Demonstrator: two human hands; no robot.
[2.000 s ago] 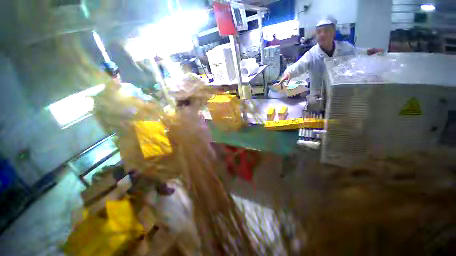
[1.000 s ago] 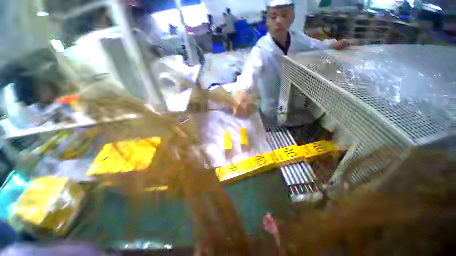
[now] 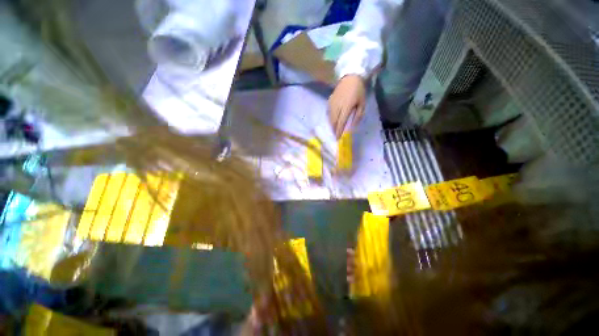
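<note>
A yellow carton (image 3: 294, 272) stands over the green bench (image 3: 210, 279). My left hand (image 3: 257, 320) is at its lower left, mostly hidden by a brown blur, and appears to hold it. Another upright yellow carton or small group (image 3: 372, 252) is to the right. Fingers of my right hand (image 3: 352, 266) rest on its left side; the rest of the hand is hidden. A row of yellow cartons marked "40" (image 3: 402, 199) runs across the roller conveyor (image 3: 420, 161) to the tunnel mouth.
Another person's hand (image 3: 347, 104) touches one of two slim cartons (image 3: 315, 157) on the white table (image 3: 253, 118). A yellow carton block (image 3: 125, 209) and film-wrapped cartons (image 3: 43, 239) lie left. The perforated tunnel casing (image 3: 525, 59) and a whitish roll (image 3: 176, 49) are behind.
The view has moved closer and tilted down. Yellow cartons now show at my hands. The other person's hand has come down onto a slim carton.
</note>
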